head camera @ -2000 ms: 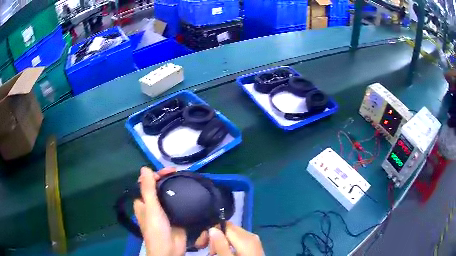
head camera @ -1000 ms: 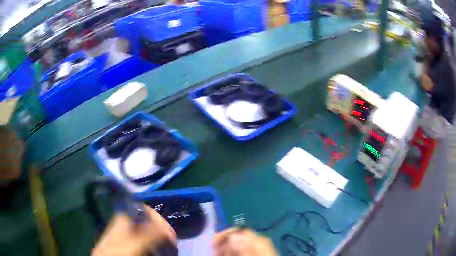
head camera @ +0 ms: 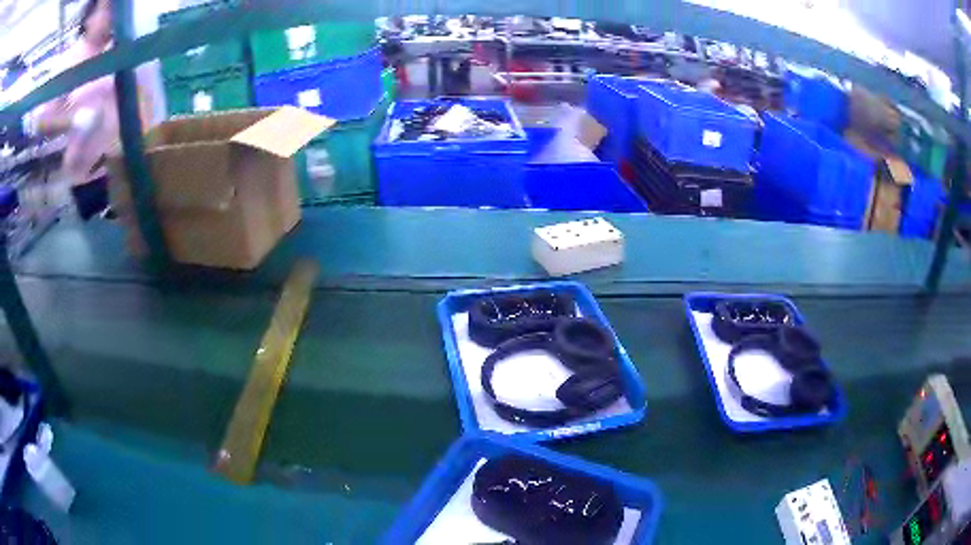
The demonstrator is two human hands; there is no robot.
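Note:
No hand shows in the head view. The nearest blue tray (head camera: 458,460) is cut off by the bottom edge. It holds a black oblong pouch (head camera: 545,500) with pale wire-like marks on a white liner. Behind it, a second blue tray (head camera: 637,396) holds black headphones (head camera: 586,385) and a similar black pouch (head camera: 520,316). A third blue tray (head camera: 700,346) to the right holds another headphone set (head camera: 811,385) with a pouch. The headphones my hands held earlier are out of view.
A white socket box (head camera: 578,245) sits on the ledge, with an open carton (head camera: 218,192) at left. A yellow strip (head camera: 266,373) crosses the conveyor. A white test box (head camera: 812,515) and power supply (head camera: 937,434) are lower right. Blue bins (head camera: 453,170) and a person (head camera: 91,117) are behind.
The view has swung left, so trays and instruments appear further right. Both hands and the held headphones have gone out of the picture.

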